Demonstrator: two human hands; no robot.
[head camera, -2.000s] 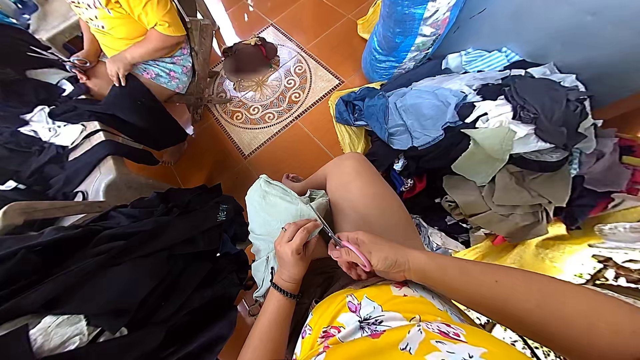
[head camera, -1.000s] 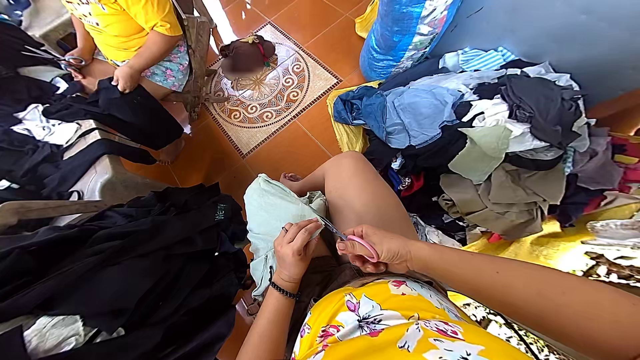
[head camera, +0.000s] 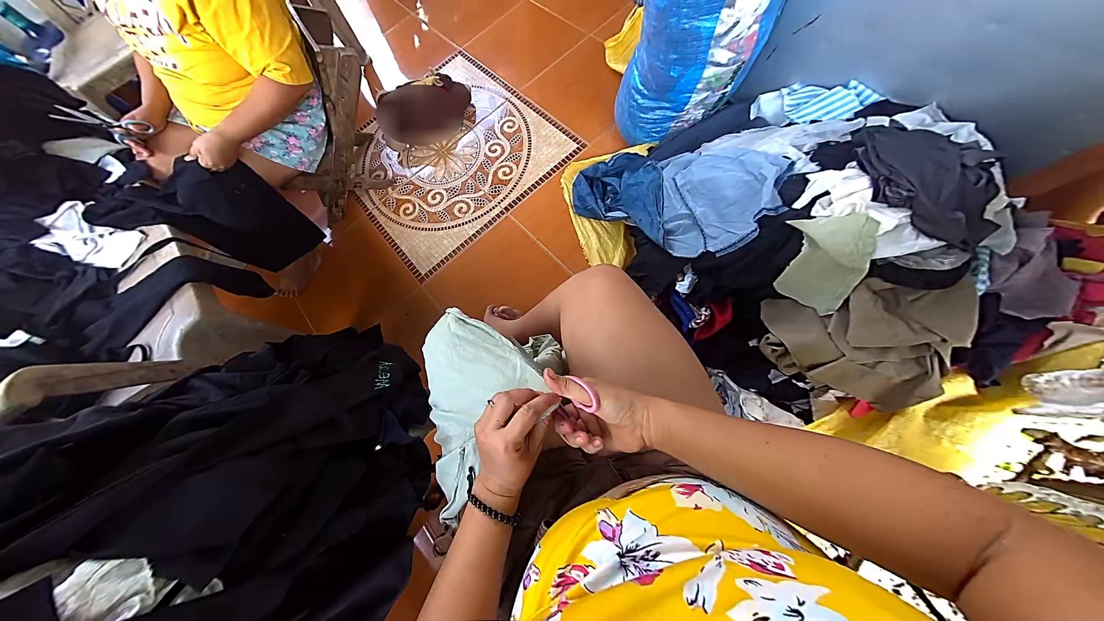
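Note:
My left hand (head camera: 511, 440), with a black beaded bracelet at its wrist, pinches the edge of a pale green cloth (head camera: 474, 362) that lies over my lap and hangs down beside my leg. Close against it, my right hand (head camera: 604, 414) has the pink-handled scissors (head camera: 586, 395) hooked on it, with one pink loop showing near the thumb. The scissor blades are mostly hidden by the hands. The fingertips of both hands meet, or nearly meet, at the cloth's edge.
Black garments (head camera: 216, 466) are heaped at left. A big pile of mixed cloth (head camera: 724, 190) lies at right, below a blue sack (head camera: 681, 69). At upper left a seated person in a yellow shirt (head camera: 216, 52) holds scissors (head camera: 134, 129) and black cloth (head camera: 233, 207). A patterned mosaic (head camera: 483, 172) is set in the tiled floor.
The scissors, whose blades pointed at the cloth near my left hand in the earlier frames, are now turned back in my right hand. My right hand's fingers have come to my left fingertips.

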